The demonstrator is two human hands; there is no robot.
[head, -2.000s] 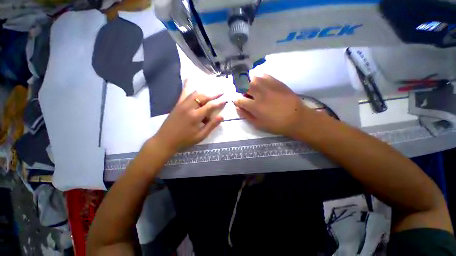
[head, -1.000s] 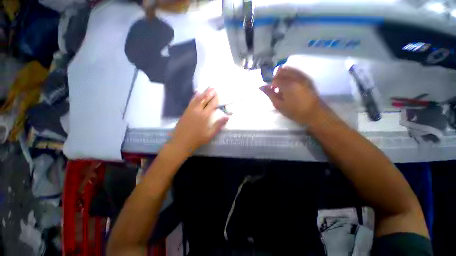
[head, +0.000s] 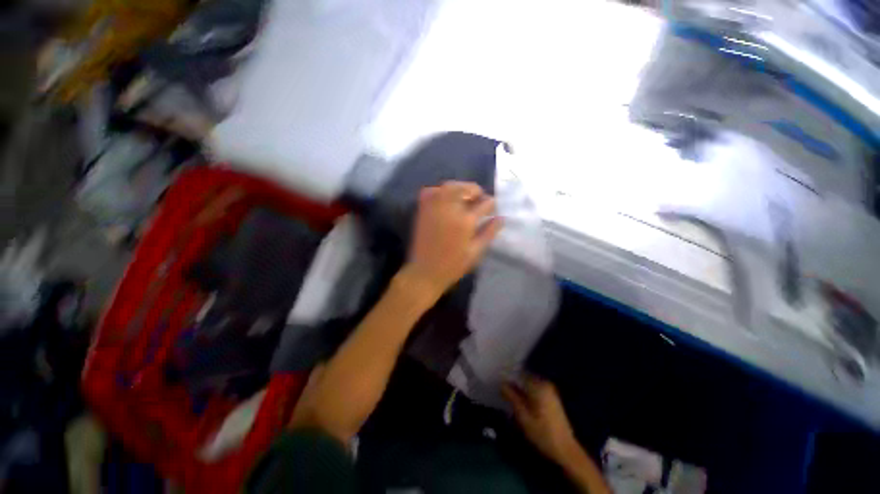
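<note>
My left hand (head: 449, 232) is closed on a dark grey cut panel (head: 449, 159) at the table's front edge, just right of the red basket. A pale grey panel (head: 511, 294), joined to or lying against the dark one, hangs over the edge above my lap. My right hand (head: 538, 413) is lower down and pinches the bottom end of the pale panel. The view is blurred, so the fingertips and any seam are unclear.
The red basket (head: 145, 260) with dark and pale pieces stands at left. A large pale panel (head: 299, 87) lies on the table's left. The sewing machine (head: 791, 77) is at upper right. The ruler-strip edge (head: 618, 280) runs across the front. Scraps lie at far left.
The view has swung left and tilted. Both hands have left the needle area and now hold grey and pale fabric over the front edge. The dark pieces no longer show on the large pale panel.
</note>
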